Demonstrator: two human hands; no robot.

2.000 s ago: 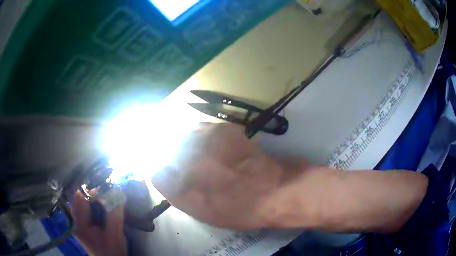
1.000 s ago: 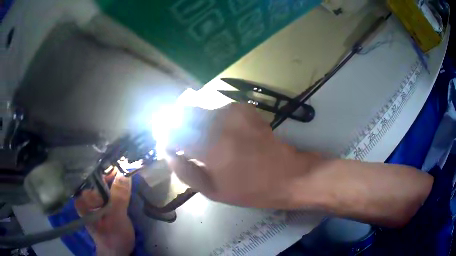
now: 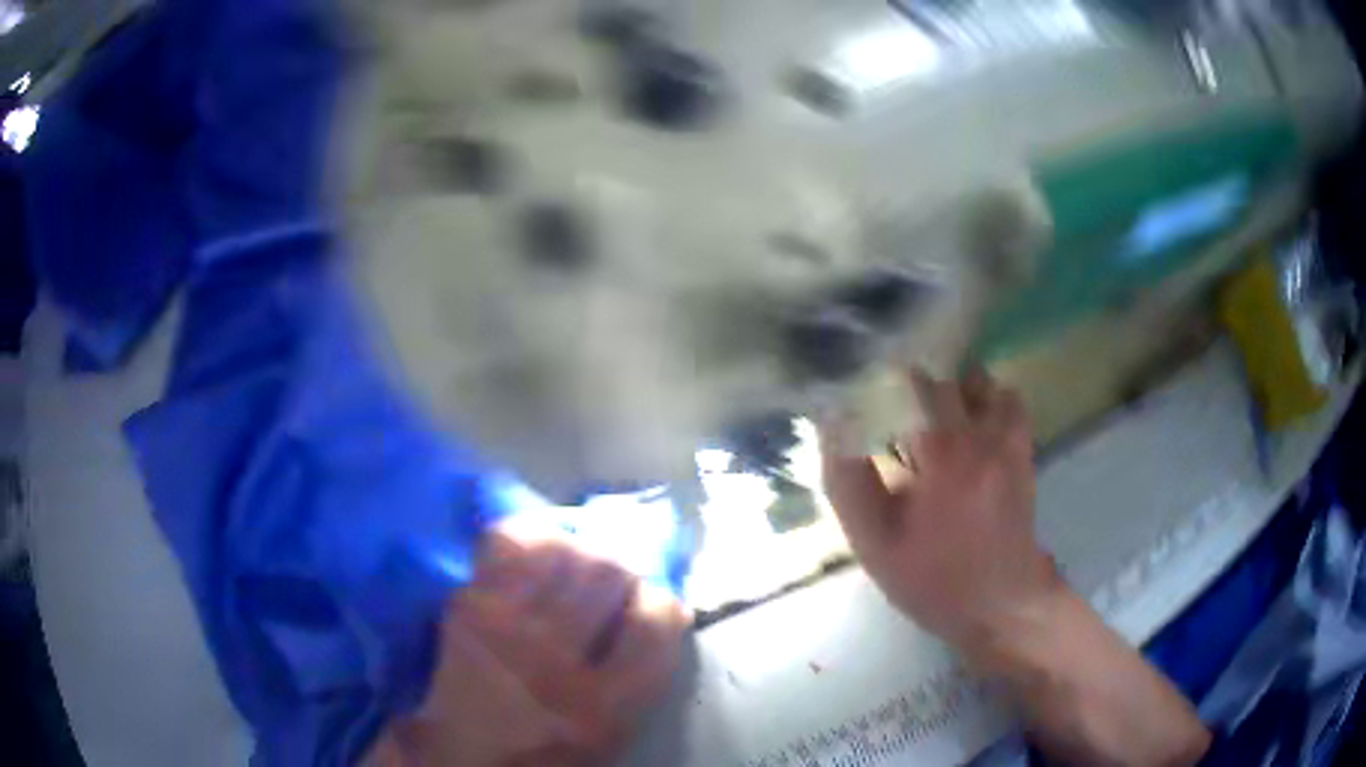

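The picture is blurred. Blue garment fabric (image 3: 285, 510) lies in folds at the left of the sewing machine head (image 3: 510, 315) and reaches the bright needle area. My left hand (image 3: 547, 644) is at the lower middle, fingers curled on the fabric's right edge beside the glare. My right hand (image 3: 951, 517) is raised at the right end of the head, thumb and fingers apart, with no held thing visible. Its fingertips are close to the head; contact cannot be told. The presser foot and needle are lost in glare and blur.
The green control panel (image 3: 1124, 225) with its lit screen is at the upper right. A yellow box (image 3: 1273, 345) stands at the table's right. A measuring strip (image 3: 884, 727) runs along the front edge. Blue cloth hangs below the right edge.
The view has swung left and back, showing the machine head and fabric. My right hand has moved away from the needle glare and its fingers have spread. My left hand now shows on the fabric.
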